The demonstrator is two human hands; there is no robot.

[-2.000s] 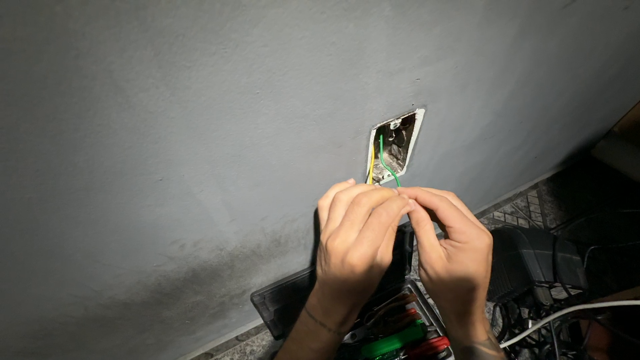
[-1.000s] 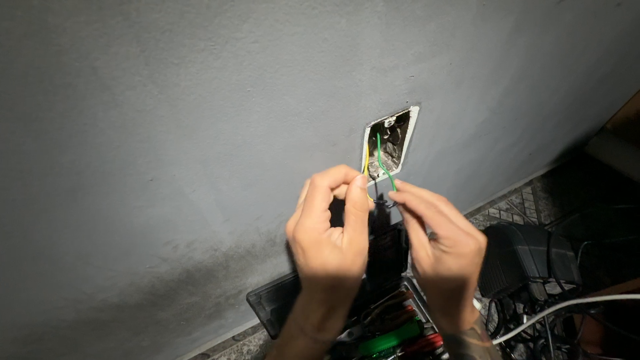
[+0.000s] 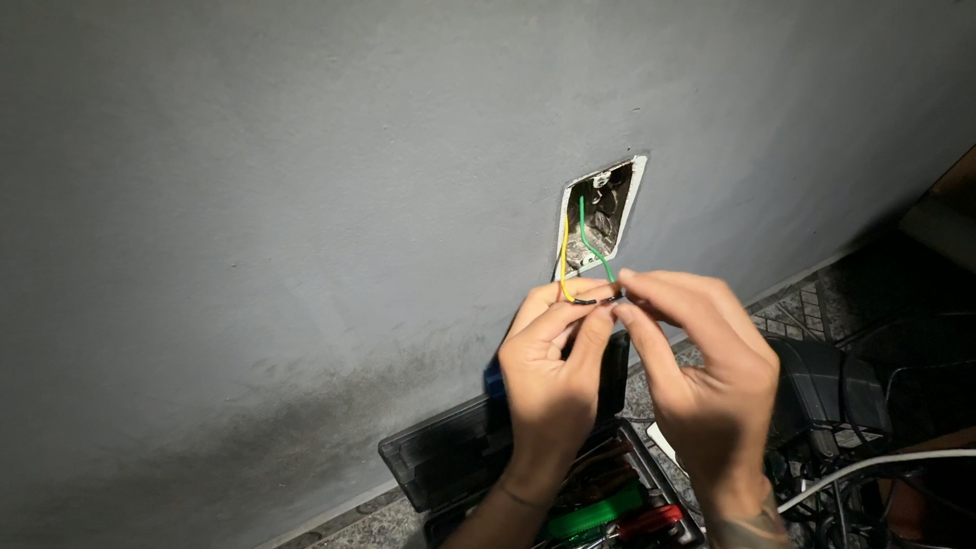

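Observation:
A yellow wire [image 3: 564,255] and a green wire [image 3: 594,248] come out of an open electrical wall box [image 3: 639,191] set in the grey wall. Each wire has a black part near its end, just below the box. My left hand [image 3: 557,358] pinches the black end of the yellow wire between thumb and fingers. Beside it, my right hand [image 3: 705,366] holds the end of the green wire at its fingertips. The fingertips of both hands nearly meet, and they partly hide the wire ends.
Below my hands lies an open black toolbox [image 3: 442,450] with a green-handled tool [image 3: 598,512] and a red-handled tool [image 3: 648,522]. A black device [image 3: 827,389], tangled dark cables and a white cable [image 3: 877,461] are at the right. The painted wall [image 3: 305,191] rises at the left.
My hands have come together from their wider spacing one second ago. The black ends near my fingertips now show more plainly.

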